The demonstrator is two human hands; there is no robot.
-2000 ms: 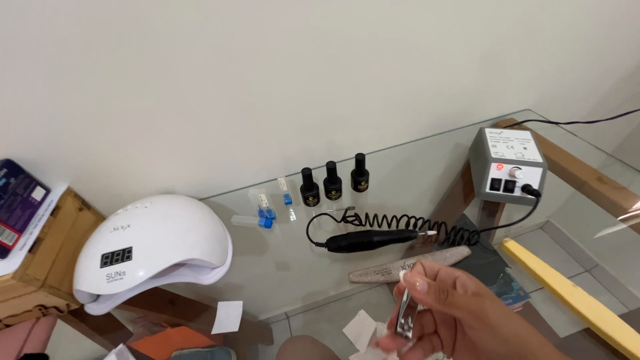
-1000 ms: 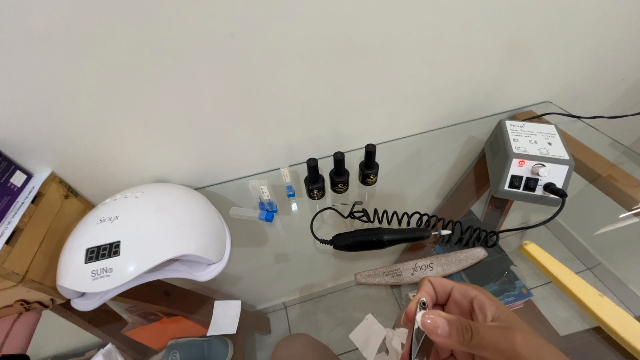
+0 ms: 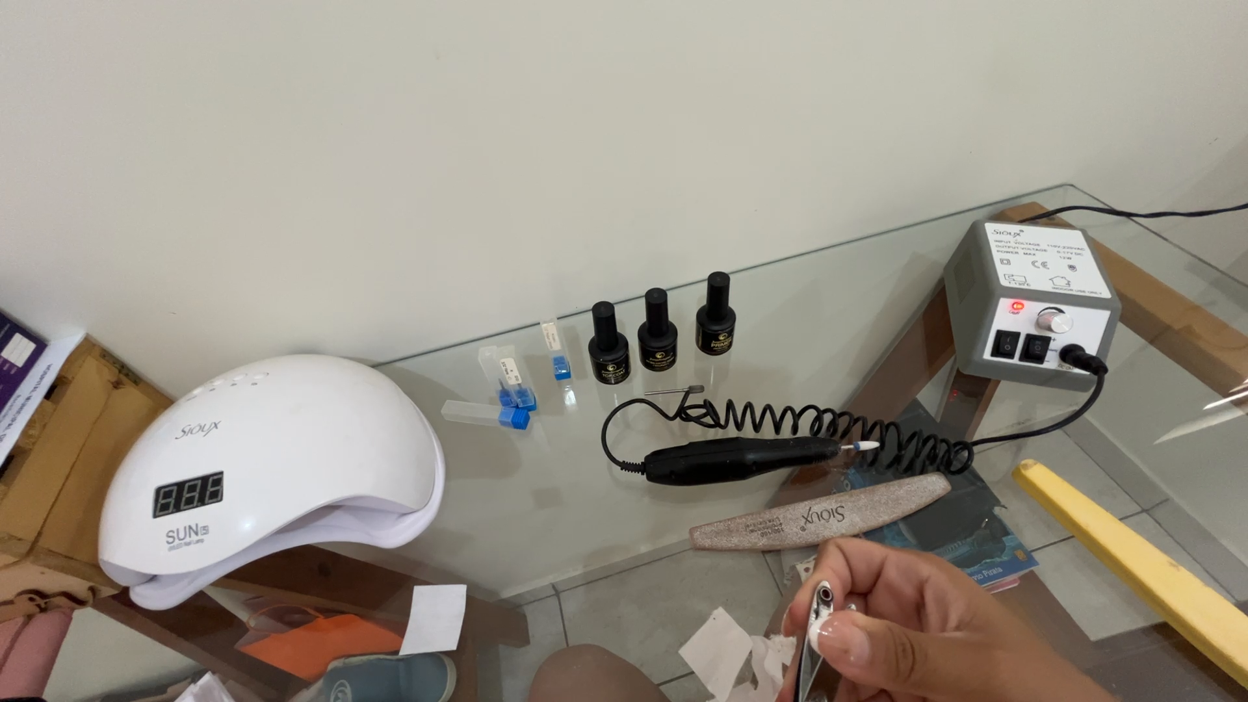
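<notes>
My right hand [image 3: 907, 624] is at the lower right, closed on a metal nail clipper [image 3: 811, 648] between thumb and fingers; the clipper's lower end is cut off by the frame edge. Just beyond the hand lies a grey nail file [image 3: 821, 512] on the glass. Behind that rests a black nail drill handpiece [image 3: 746, 459] with a white-tipped bit, its coiled cord running toward a grey control box [image 3: 1033, 302] with a red light on. My left hand is not visible.
A white nail lamp [image 3: 273, 458] stands at left. Three black polish bottles [image 3: 658, 331] and small blue-ended plastic tubes [image 3: 485, 414] are near the back edge. A yellow bar [image 3: 1131, 565] lies at right, paper scraps [image 3: 721, 648] near the hand, a white paper piece [image 3: 435, 618] lower left.
My right hand has turned the nail clipper, which now shows more edge-on than two seconds ago. The drill, bottles and lamp have stayed in place; the view has shifted slightly.
</notes>
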